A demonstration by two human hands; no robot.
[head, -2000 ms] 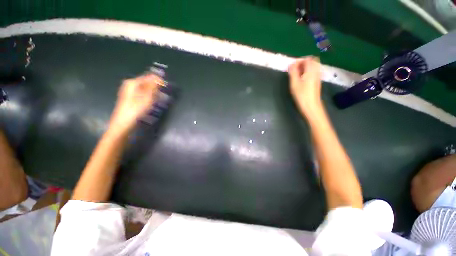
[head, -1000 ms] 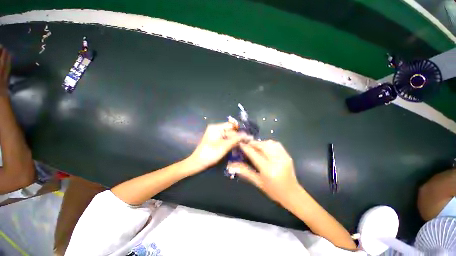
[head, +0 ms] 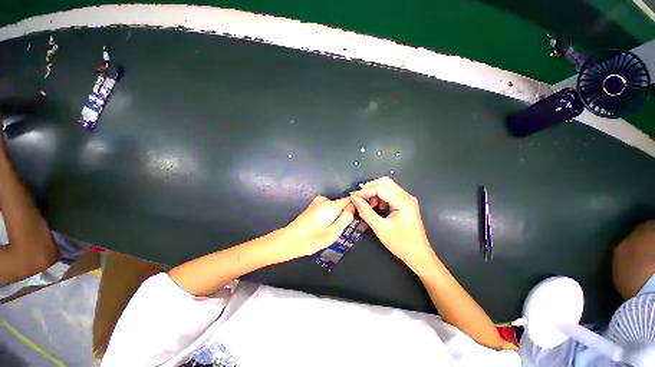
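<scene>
A narrow blue-purple circuit board (head: pixel 343 246) with silver blocks slants on the dark green bench near the front edge. Its upper end is hidden under my fingers. My left hand (head: pixel 321 223) holds the board's upper end from the left, fingertips pinched. My right hand (head: pixel 394 217) meets it there from the right, thumb and forefinger pinched at the same end; any small piece between them is too small to tell. Several tiny white bits (head: pixel 379 153) lie just beyond my hands. A second circuit board (head: pixel 98 97) lies at the far left of the bench.
Dark tweezers (head: pixel 486 223) lie right of my hands. A black handheld fan (head: pixel 544 113) leans over the white rail (head: pixel 402 59). A white desk fan (head: pixel 553 310) stands at lower right. Neighbouring people's arms show at both sides. A cardboard box (head: pixel 118 290) is below left.
Two seconds ago my hands were apart, the left on a board and the right at the rail. They are now together over one board, which has shifted slightly towards me since one second ago.
</scene>
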